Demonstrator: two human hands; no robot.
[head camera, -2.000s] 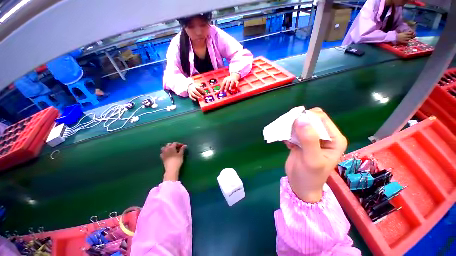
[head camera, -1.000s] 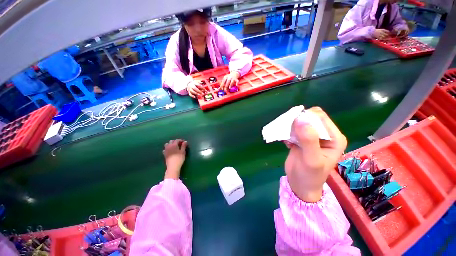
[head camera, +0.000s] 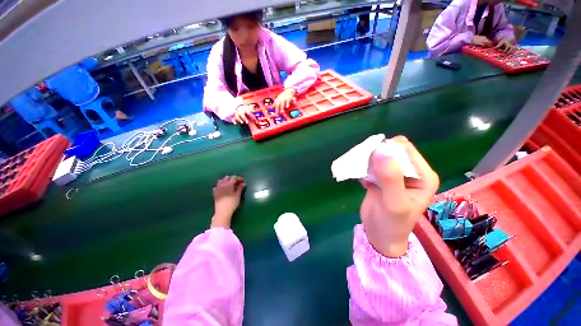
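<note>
My right hand is raised above the green belt, fingers closed on a thin white wipe that sticks out to the left. My left hand rests low over the belt with its fingers curled; nothing shows in it, but its palm side is hidden. A white block with a rounded top stands on the belt between my forearms, touched by neither hand.
A red compartment tray with binder clips lies right; another red tray with clips and a yellowish ring lies lower left. Across are white cables, a red grid tray and a person. A metal post rises beyond.
My left hand has shifted slightly to the right. My right hand keeps its hold on the wipe, and the white block stays put. The person across has moved their hands a little over the red grid tray.
</note>
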